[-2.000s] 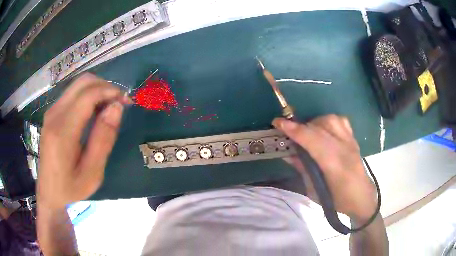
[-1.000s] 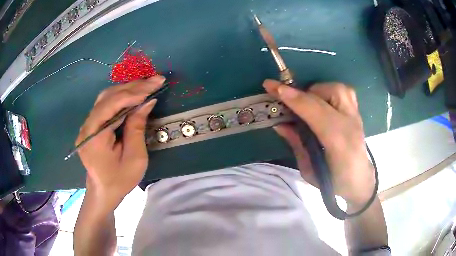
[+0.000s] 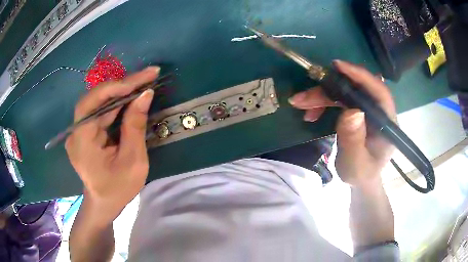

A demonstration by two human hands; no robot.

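Note:
A long grey board strip (image 3: 241,106) lies on the green mat close to my shirt, with round metal components in a row. My left hand (image 3: 115,140) holds thin dark tweezers (image 3: 84,120) and covers the strip's left end. The tweezer tips point up and right; whether they hold a red piece I cannot tell. My right hand (image 3: 359,117) holds the soldering iron (image 3: 354,92) by its black handle, right of the strip and not touching it. The iron's tip points up and left over the mat, by a pale stick (image 3: 292,36).
A pile of red jumper wires (image 3: 105,70) lies behind my left hand, with a thin pale line left of it. The black iron stand (image 3: 397,41) and a yellow sponge (image 3: 435,51) are at upper right. Other strips (image 3: 43,36) lie at upper left.
My left hand has come from the red pile to the strip with the tweezers. My right hand has left the strip's right end and turned the iron further left.

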